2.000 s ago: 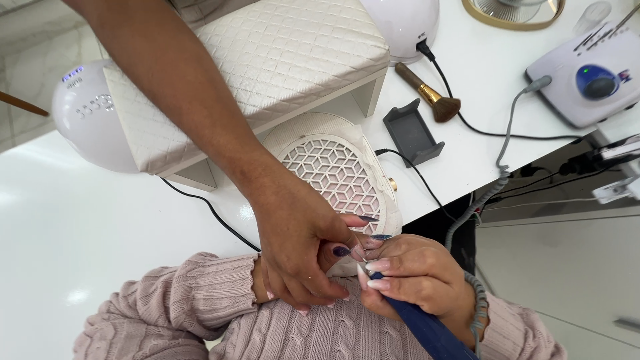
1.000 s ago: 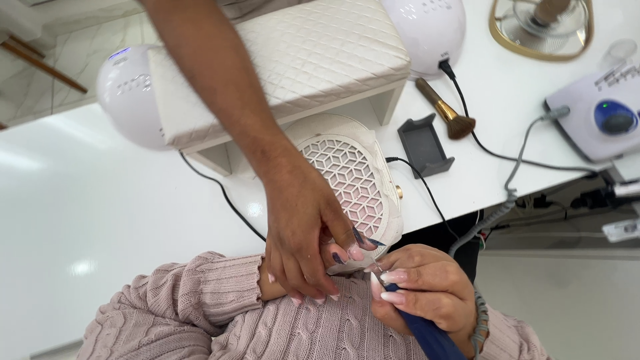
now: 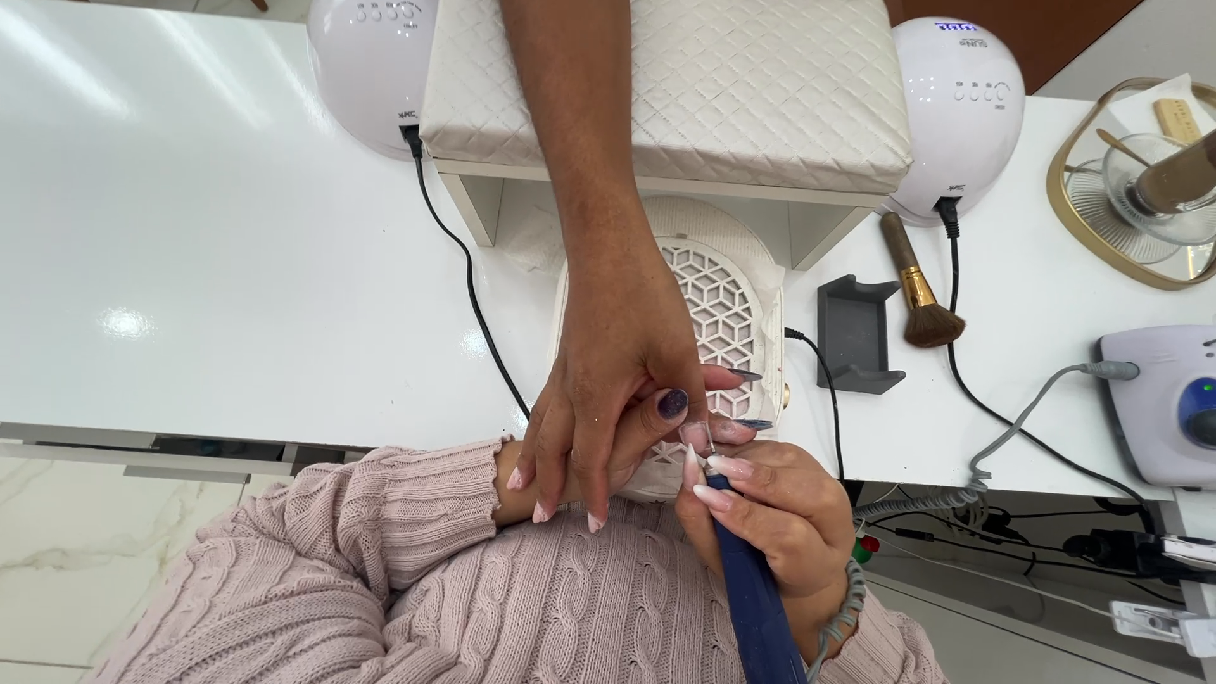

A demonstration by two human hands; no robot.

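Observation:
My left hand (image 3: 638, 429), with dark-painted nails, reaches in from the left and holds a person's hand (image 3: 617, 328) that comes from the top. Its thumb lies over that hand; its other fingers are partly hidden beneath. A finger of the person's hand bears a clear, square nail tip (image 3: 696, 436). My right hand (image 3: 788, 513), with pale pointed nails, grips the blue handpiece of an electric nail drill (image 3: 750, 594). The handpiece's tip is at the clear nail. Its coiled grey cord (image 3: 841, 608) passes by my right wrist.
Under the hands lies a white dust collector with a patterned grille (image 3: 717, 299). Behind it stands a quilted hand rest (image 3: 760, 95) between two white nail lamps (image 3: 959, 114). To the right are a grey holder (image 3: 855, 332), a brush (image 3: 921, 294), a drill control unit (image 3: 1159, 408), a mirrored tray (image 3: 1059, 204) and black cables.
The view has turned markedly. My left hand still holds the person's hand, and my right hand still holds the handpiece close to it.

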